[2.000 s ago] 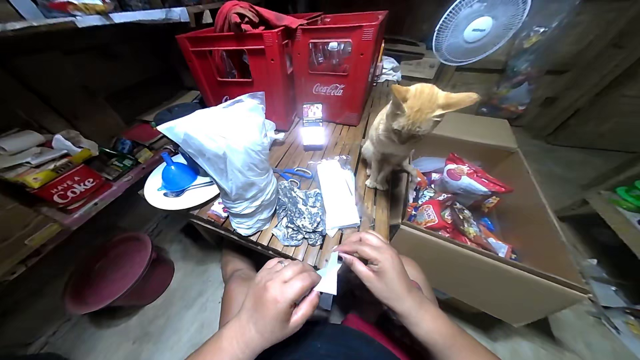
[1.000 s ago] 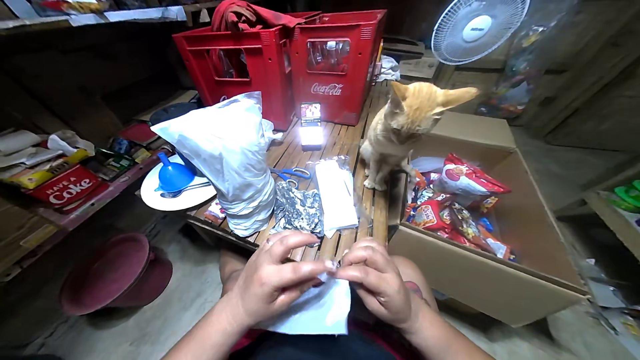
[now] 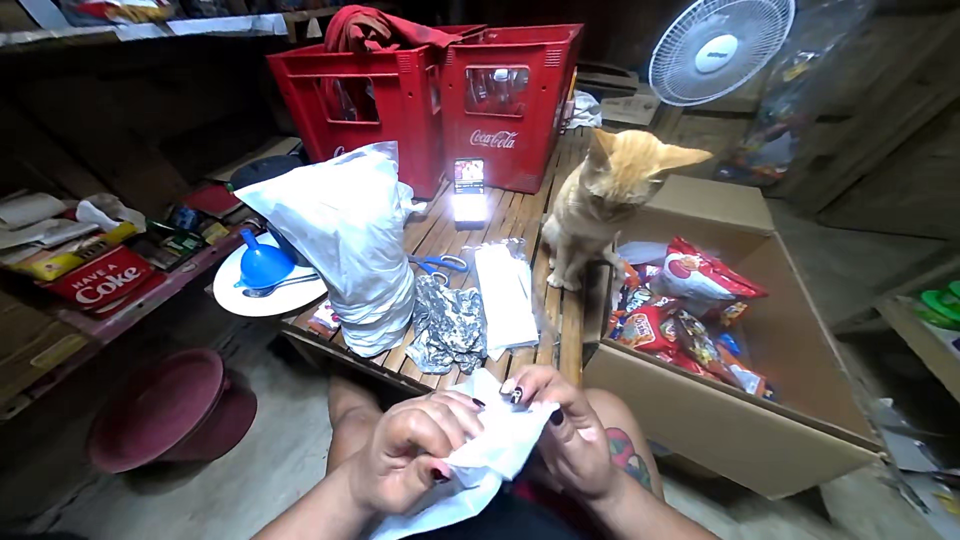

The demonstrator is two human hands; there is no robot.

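Above my lap, my left hand (image 3: 420, 446) and my right hand (image 3: 566, 431) pinch a crumpled white sheet (image 3: 499, 442), thin like paper or plastic, between thumbs and fingers. Just beyond on the bamboo-slat table (image 3: 480, 300) lie a crumpled silvery foil-like piece (image 3: 450, 322) and a stack of white sheets (image 3: 506, 300) in clear plastic. Blue-handled scissors (image 3: 439, 264) rest behind them. A tall white plastic bag (image 3: 345, 232) stands over a pile of round white pieces (image 3: 371, 322) to the left. A lit phone (image 3: 469, 191) is propped farther back.
An orange cat (image 3: 600, 195) sits at the table's right side beside an open cardboard box (image 3: 697, 420) of snack packets (image 3: 675, 322). Red bottle crates (image 3: 517, 105) stand behind, near a fan (image 3: 720, 52). Left are a plate (image 3: 232, 296) with a blue funnel (image 3: 266, 264), and a maroon basin (image 3: 161, 412).
Two seconds ago my hands held a small, narrow white piece; a larger white sheet now spreads between them. My right hand has shifted slightly outward since one second ago.
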